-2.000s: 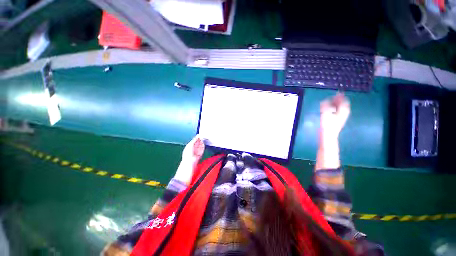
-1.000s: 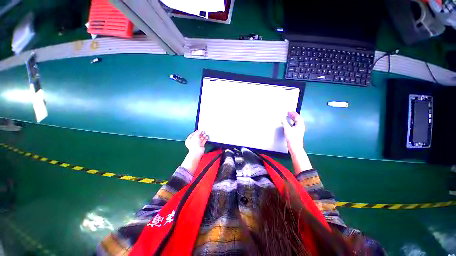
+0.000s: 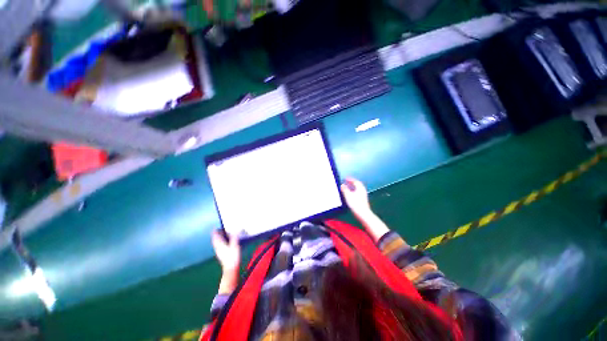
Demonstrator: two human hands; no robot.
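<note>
A laptop unit (image 3: pixel 274 183), its top glaring white, lies on a slightly larger black mat (image 3: pixel 219 157) in front of me. My left hand (image 3: pixel 227 250) is at the near left corner, with its fingertips on the laptop and mat edge. My right hand (image 3: pixel 356 196) is at the right edge, fingers curled against or just beside the mat. Blur hides whether it grips anything. The glare hides all detail on the laptop's top.
An open black keyboard (image 3: pixel 339 85) stands beyond the mat. A small white stick (image 3: pixel 367 124) and a small dark stick (image 3: pixel 180 183) lie on the green bench. More units on black mats (image 3: pixel 474 96) sit at right. A long strip (image 3: pixel 33 270) lies far left; a red tray (image 3: pixel 78 160) is behind the rail.
The view has turned to the right, so the bench looks tilted and more units show. My right hand has moved from over the laptop's top to its right edge. My left hand stays at the near left corner.
</note>
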